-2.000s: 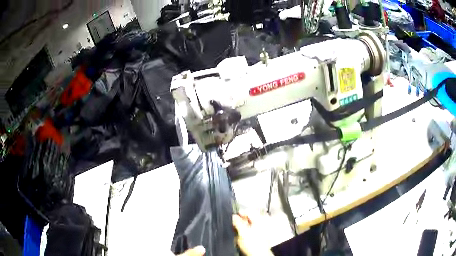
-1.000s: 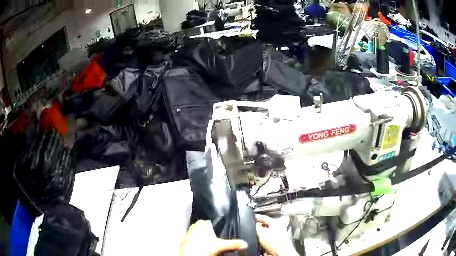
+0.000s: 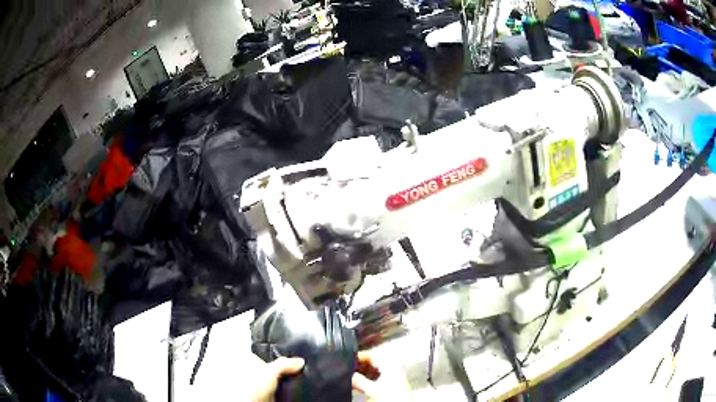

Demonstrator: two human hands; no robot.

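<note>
A dark, shiny bag piece (image 3: 318,373) lies under the left end of the white sewing machine (image 3: 353,188), at the presser foot area. My left hand (image 3: 275,378) is at the bottom edge of the view, with its thumb on the left side of the piece. My right hand (image 3: 375,383) is at the piece's right side, just below the machine arm, and is partly cut off and blurred. A long black strip (image 3: 471,272) runs across the arm toward the needle, passing a green clip (image 3: 568,251). The needle itself is hidden.
Black bags (image 3: 196,180) are heaped behind and left of the machine. The white tabletop (image 3: 141,353) shows at the left, with a thin black strap on it. Thread cones (image 3: 536,37) stand behind the machine. Blue crates (image 3: 681,43) are at the far upper right.
The view has shifted, so the machine sits further left and higher than one second ago. The bag piece now shows a darker, bunched part between my hands, which remain on it.
</note>
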